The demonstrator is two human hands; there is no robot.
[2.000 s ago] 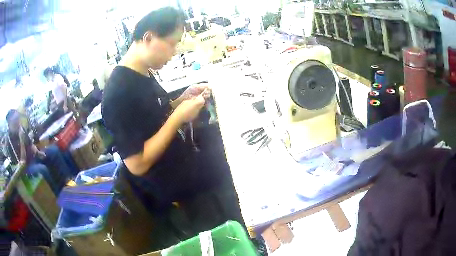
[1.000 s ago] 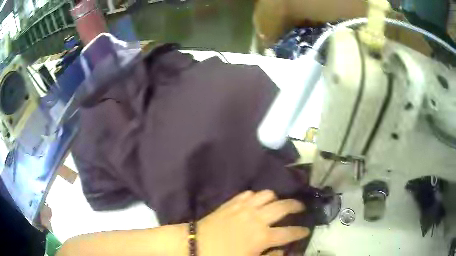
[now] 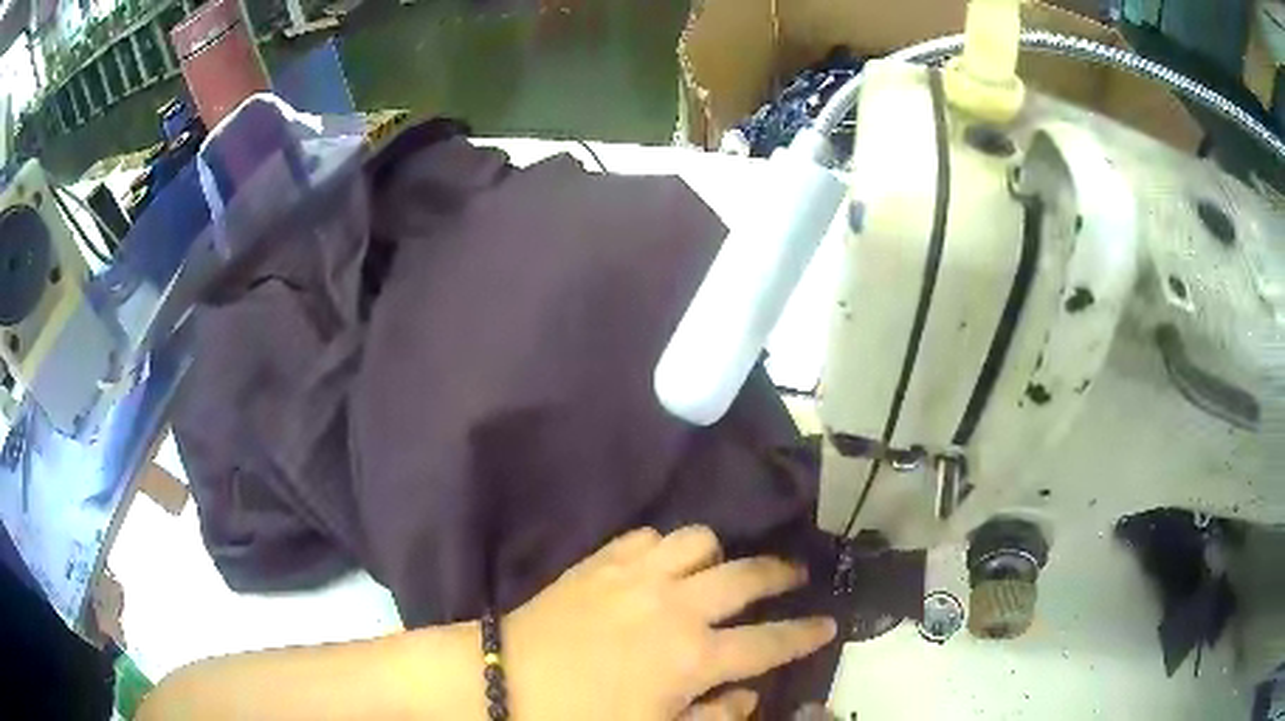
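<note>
A dark plum-brown garment (image 3: pixel 522 324) lies in a large soft heap left of the cream-white sewing machine head (image 3: pixel 972 282). Its right edge passes under the presser foot and needle area (image 3: pixel 846 563). My left hand (image 3: pixel 634 627), with a beaded bracelet on the wrist, lies palm down on the cloth with fingers spread, pressing it just left of the needle. Only a small bit of fingertip shows at the bottom edge near the needle, perhaps my right hand (image 3: pixel 813 713); the rest is cut off. A white lamp tube (image 3: pixel 747 296) hangs over the cloth.
A ribbed brass-brown knob (image 3: pixel 1002 592) and a round silver fitting (image 3: pixel 940 616) are right of the needle. Dark scraps (image 3: pixel 1177 578) lie farther right. An open cardboard box (image 3: pixel 789 42) stands behind. A clear bluish plastic sheet (image 3: pixel 85 451) and reddish flask (image 3: pixel 223 64) are at left.
The view has swung from a neighbouring worker to the machine, then shifted slightly right. My left hand, absent from the earliest frame, stays on the cloth by the needle.
</note>
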